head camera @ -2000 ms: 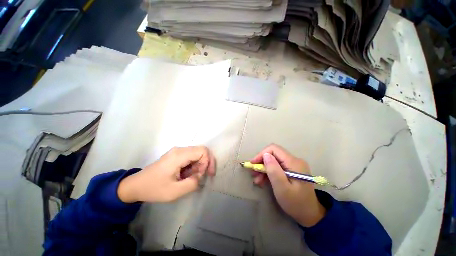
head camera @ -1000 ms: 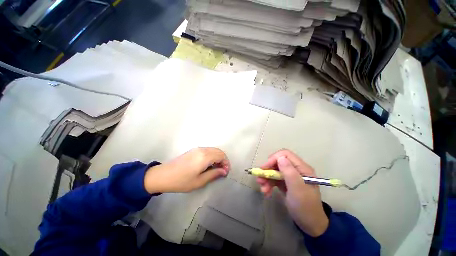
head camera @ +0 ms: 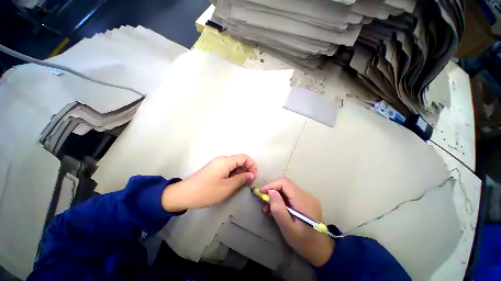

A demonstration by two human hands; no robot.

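Note:
A large beige panel [head camera: 373,164] lies flat under both hands, with a stitch line [head camera: 297,144] running down from a grey flap [head camera: 312,106]. My right hand [head camera: 296,215] holds a pen-like tool [head camera: 299,215] with a silver-white barrel and yellow wrapping. Its tip points left, close to my left fingertips. My left hand [head camera: 217,183] is over the panel with thumb and forefinger pinched together; a fine thread seems to show at the fingertips, too small to be sure. A second grey flap [head camera: 255,241] lies at the panel's near edge.
A tall panel stack [head camera: 296,27] stands at the back. A side pile [head camera: 82,123] with dark gaps lies left, a grey cable [head camera: 82,77] across it. A blue-white body with a black end [head camera: 389,111] lies at the stack's foot. The pen's thin cord [head camera: 395,207] runs right over the panel.
The pen's tip has moved left and slightly down to my left fingertips, and the pen is tilted more steeply. Its cord is drawn straighter. The view has shifted, so the panel appears further right.

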